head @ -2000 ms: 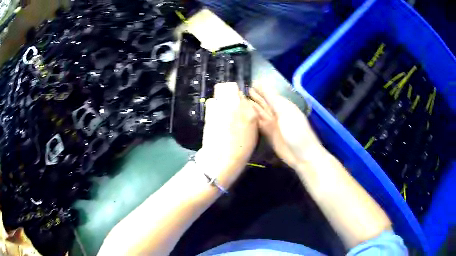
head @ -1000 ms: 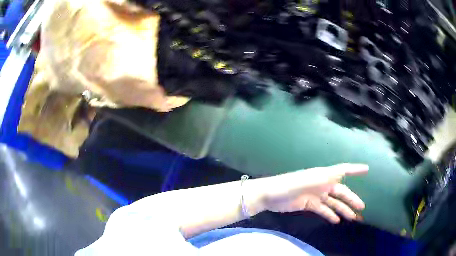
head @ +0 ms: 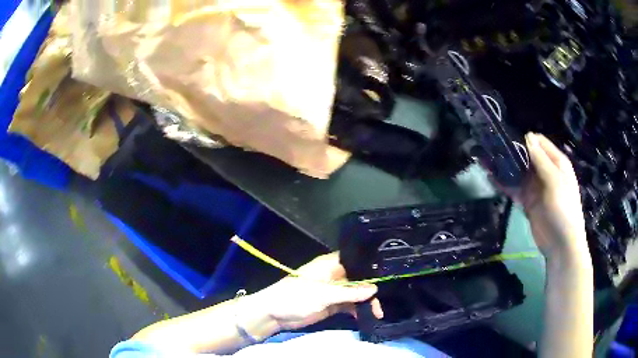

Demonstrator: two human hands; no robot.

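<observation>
My left hand (head: 318, 290) is at the lower middle, gripping the left end of a black socket housing (head: 420, 238). Two rounded metallic arcs show on its inner face. A second long black part (head: 448, 304) lies just below it, nearer my body; whether the two are joined is unclear. A yellow-green wire (head: 455, 266) runs between them and sticks out left past my hand. My right hand (head: 556, 189) holds the near end of another long black housing (head: 486, 119), tilted, with several round rims along it.
Crumpled brown paper (head: 210, 70) covers the upper left. A dark-lined blue crate (head: 154, 259) is below the table edge. Loose black inserts (head: 594, 91) are heaped at the right. Green tabletop (head: 371, 185) shows between. A blue bin edge (head: 626, 335) is at bottom right.
The view has swung left since two seconds ago. My left hand, empty one second ago, now grips a housing. My right hand, out of view then, has come in holding another housing.
</observation>
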